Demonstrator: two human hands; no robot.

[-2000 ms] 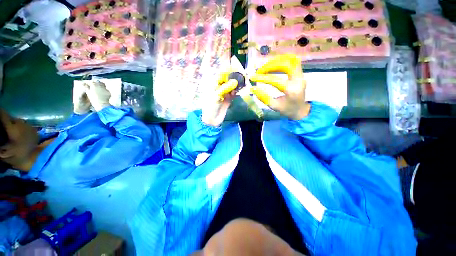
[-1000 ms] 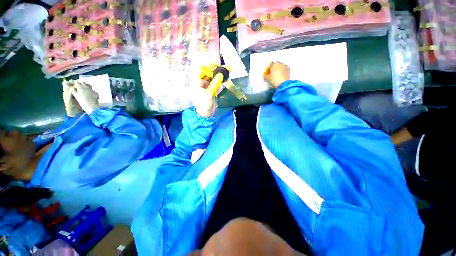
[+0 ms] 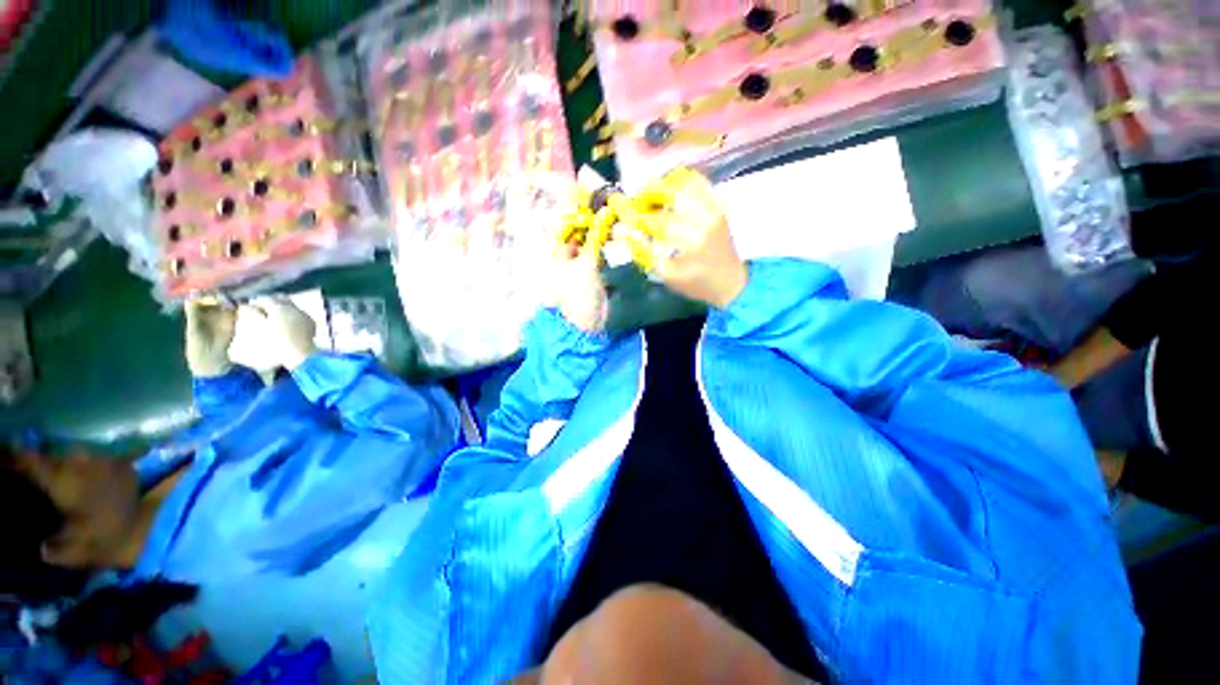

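Observation:
My left hand (image 3: 583,254), with yellow finger cots, holds a wristwatch (image 3: 605,198) whose dark round case shows between the fingers. My right hand (image 3: 685,238), also with yellow finger cots, is up against the watch from the right, its fingers bent and close together. The watch band is mostly hidden by the fingers. Something small and whitish shows between the hands; I cannot tell what it is or whether my right hand grips it. A white paper sheet (image 3: 823,198) lies on the bench to the right of my hands.
Pink foam trays of watches stand behind left (image 3: 254,187) and behind right (image 3: 803,67); a plastic-covered tray (image 3: 462,201) lies left of my hands. A clear strip (image 3: 1070,161) lies at right. A neighbour's gloved hands (image 3: 248,332) work at left.
My right hand has left the white sheet and come to the watch in my left hand. The view has tilted, and a blue bundle shows at the upper left.

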